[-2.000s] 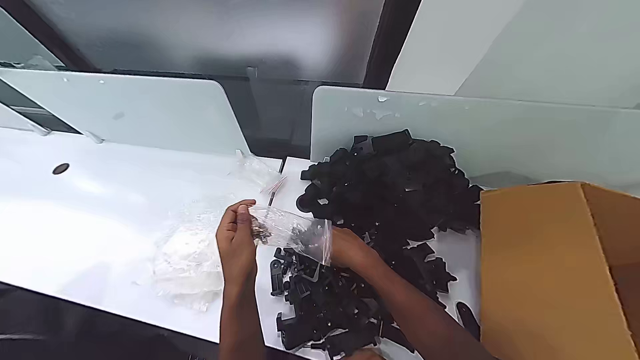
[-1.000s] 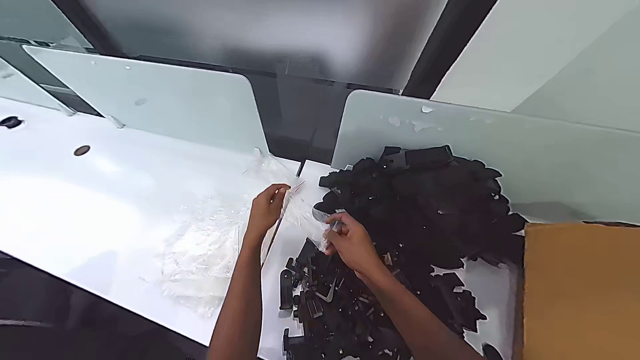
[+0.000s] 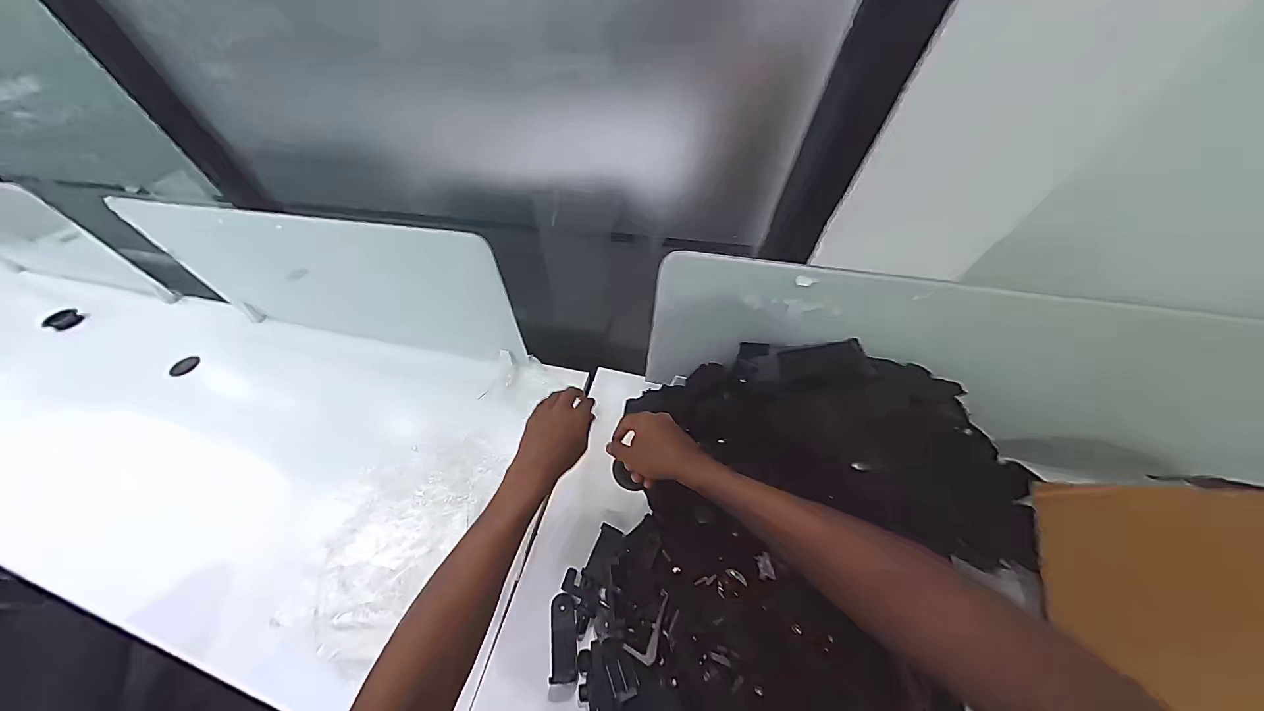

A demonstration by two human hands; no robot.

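Over the gap between two white tables, my left hand point(image 3: 559, 430) has its fingers curled; whether it holds anything is unclear. Just to its right, my right hand point(image 3: 652, 449) pinches its fingers at the left edge of a large heap of black plastic parts point(image 3: 849, 434). A dark rounded piece shows below its fingers; I cannot tell if it is held. Nearer me lie black brackets and clips point(image 3: 612, 632), with an L-shaped metal piece point(image 3: 649, 642) among them. Thin clear plastic bags point(image 3: 395, 543) lie in a loose pile left of my left forearm.
A cardboard box point(image 3: 1155, 583) stands at the right. Frosted divider panels point(image 3: 336, 286) line the back edge of the tables. More clear plastic point(image 3: 523, 380) lies by the panel's corner. Two dark round fittings point(image 3: 185, 366) sit in the left table.
The clear zip bag with small parts, seen between my hands two seconds ago, no longer shows plainly there. My hands remain close together near the table gap. The view has shifted.
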